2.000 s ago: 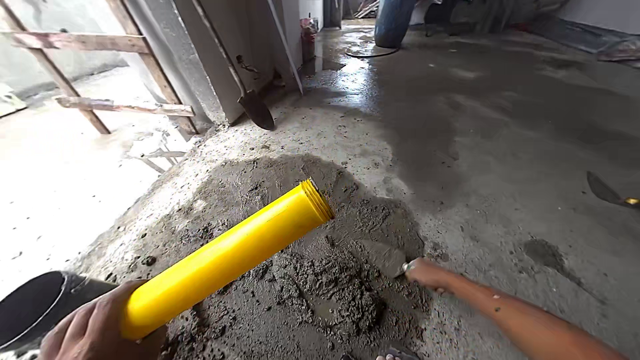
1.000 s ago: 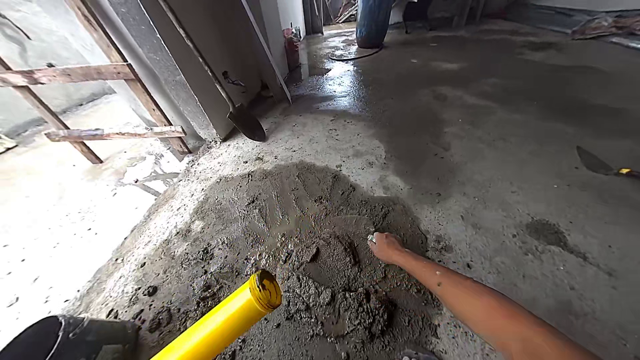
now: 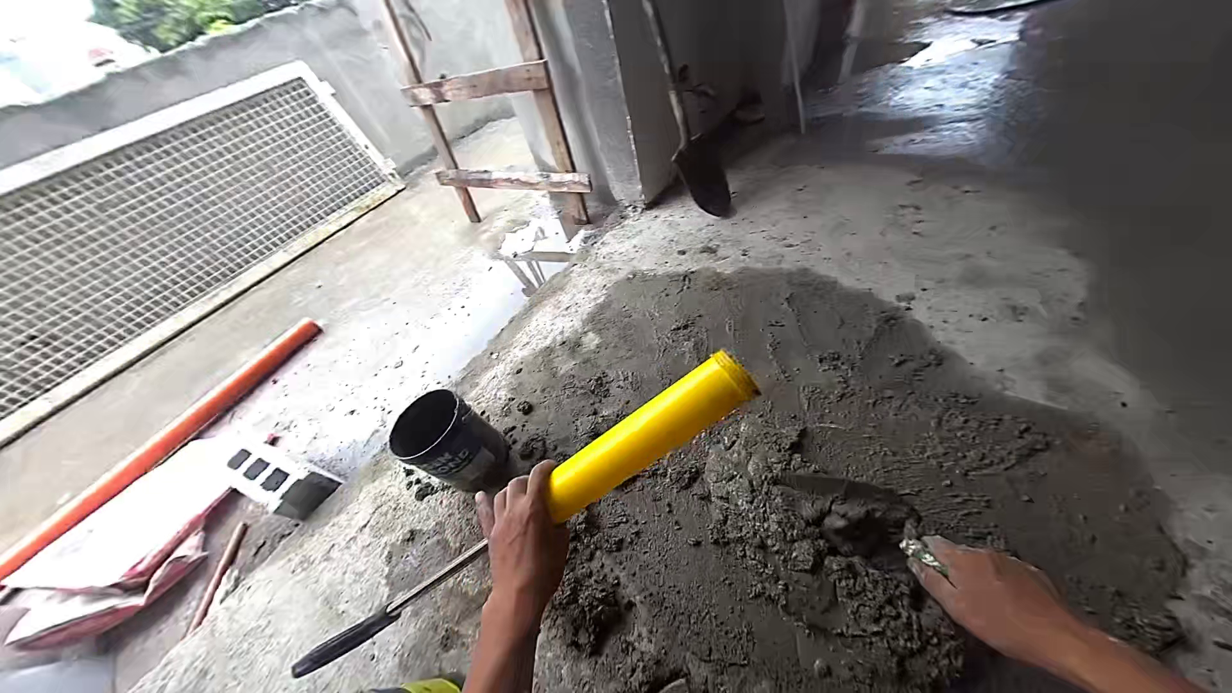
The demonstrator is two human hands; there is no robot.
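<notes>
My left hand grips the lower end of a yellow plastic tube, which slants up to the right over the mortar. A thin metal rod with a black handle extends down-left from behind that hand. My right hand holds a trowel by its handle; the trowel's blade lies in the wet grey mortar, with a lump of mortar on it. The mortar is spread in a broad patch on the concrete floor. A black bucket stands at the left edge of the mortar.
A shovel leans by the wall corner, near a wooden frame. Farther left are a metal mesh panel, an orange pipe, a hollow block and sacks. Wet floor shines at the upper right.
The view has swung left. The right hand's trowel now has a lump of mortar on its blade. The yellow tube remains in the left hand.
</notes>
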